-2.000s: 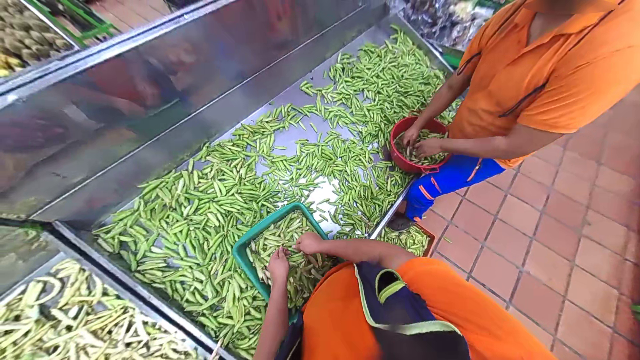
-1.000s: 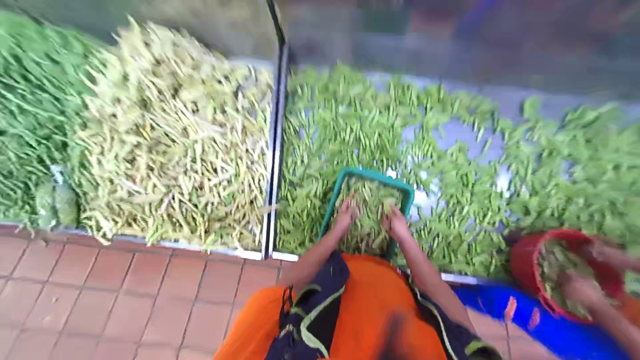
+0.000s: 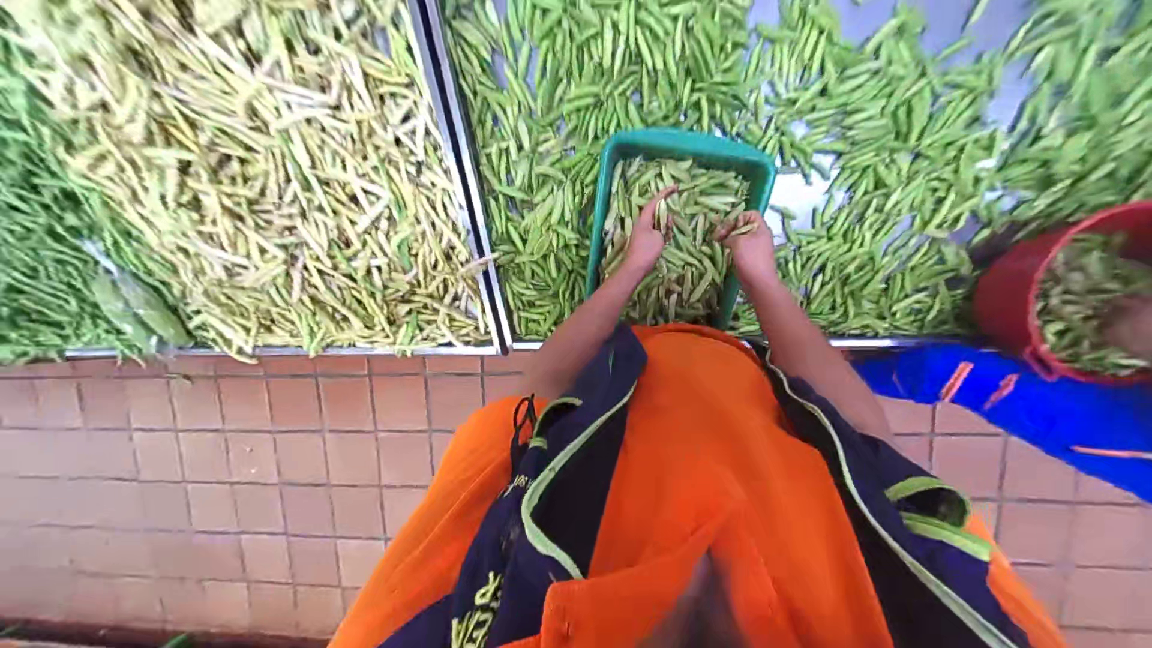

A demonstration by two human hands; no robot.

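Observation:
A green plastic crate [image 3: 670, 139] full of pale green pea pods [image 3: 688, 261] rests among loose green pods [image 3: 612, 72] in a metal bin. Over the pods in the crate's left half is my left hand [image 3: 650, 229], thumb raised; whether it holds a pod cannot be told. My right hand [image 3: 749, 241] is near the crate's right wall, its fingers closed on a pea pod [image 3: 743, 230].
Left of a metal divider [image 3: 463, 171] lie yellowish bean pods [image 3: 297, 180], then thin green beans [image 3: 36, 207] with a plastic bag [image 3: 135, 301]. At right, a co-worker's blurred hand reaches into a red bucket [image 3: 1008, 288] of pods. Tiled floor [image 3: 270, 486] lies below.
The view has swung round to the left, bringing the yellowish pods and thin green beans into sight. Both my hands remain at the green crate.

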